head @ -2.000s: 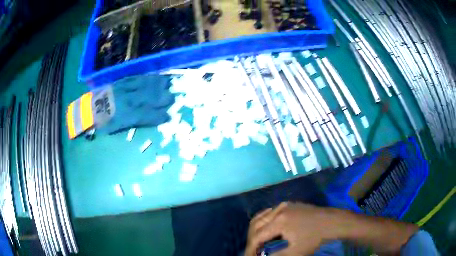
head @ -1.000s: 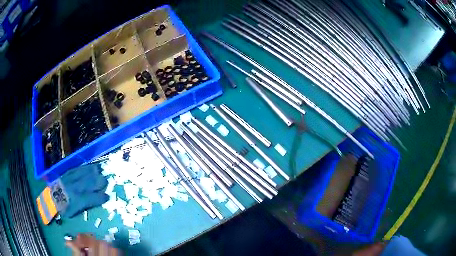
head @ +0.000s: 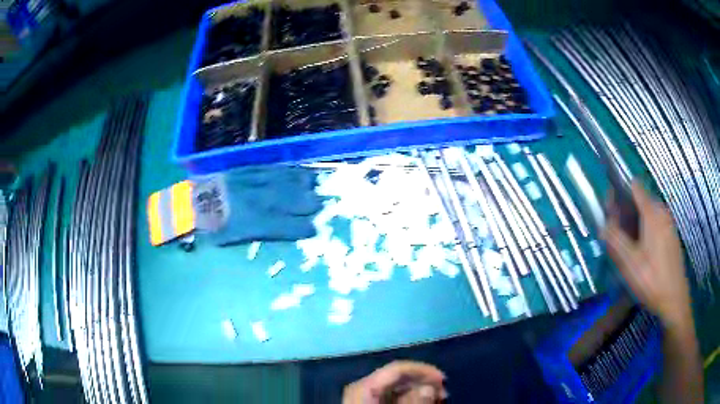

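Silver metal tubes (head: 517, 229) lie over the right part of a loose pile of white pieces (head: 379, 209) on the green bench. My right hand (head: 647, 252) is blurred at the right bench edge. Its fingertips are at a short bright tube (head: 585, 189) and the lower ends of longer tubes; whether it grips one cannot be told. My left hand (head: 399, 385) is low in front of the bench, cut off by the bottom edge, fingers curled. What it may hold is hidden.
A blue parts tray (head: 355, 140) with cardboard dividers and black fittings stands at the back. A work glove (head: 264, 203) lies left of the white pile. Long tubes lie at far left (head: 103, 260) and far right (head: 639, 110). A blue crate (head: 564, 379) sits below the right bench edge.
The view has swung back from the right. My right hand has come up from the lower right to the tubes. My left hand has gone from the bench's front left to the bottom middle.
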